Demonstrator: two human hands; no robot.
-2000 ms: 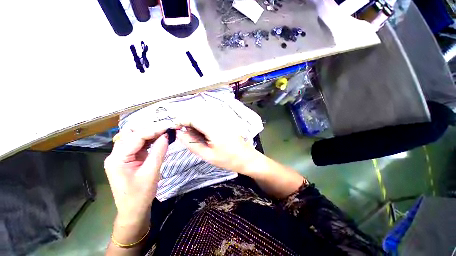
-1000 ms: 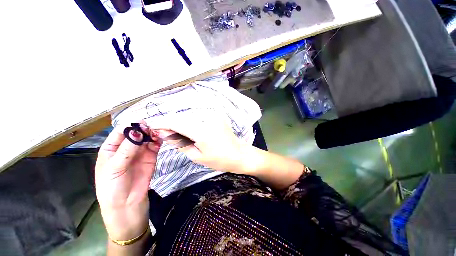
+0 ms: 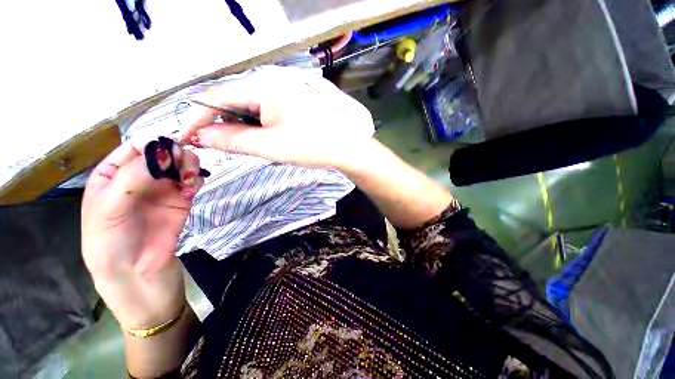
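Note:
My left hand [image 3: 140, 215] is raised palm up and holds a black loop tab [image 3: 159, 158], which curls around a fingertip. My right hand [image 3: 274, 133] is close beside it, thumb and finger pinched near the tab. A dark slim pointed tool, perhaps thread snips [image 3: 233, 114], is tucked in the right hand. No needle or thread can be made out at the fingertips. A striped lap cloth [image 3: 266, 200] lies under both hands.
Black strips [image 3: 135, 18] and another black strip [image 3: 240, 15] lie on the white table [image 3: 66, 81] at the top. A grey fabric chair or bin [image 3: 548, 66] with a black padded bar [image 3: 548, 152] stands right. A blue tray [image 3: 448, 111] sits below the table edge.
The view has tilted down, so the table items have shifted up or out of view. The tab now shows as an open loop, and the dark tool in my right hand is more exposed.

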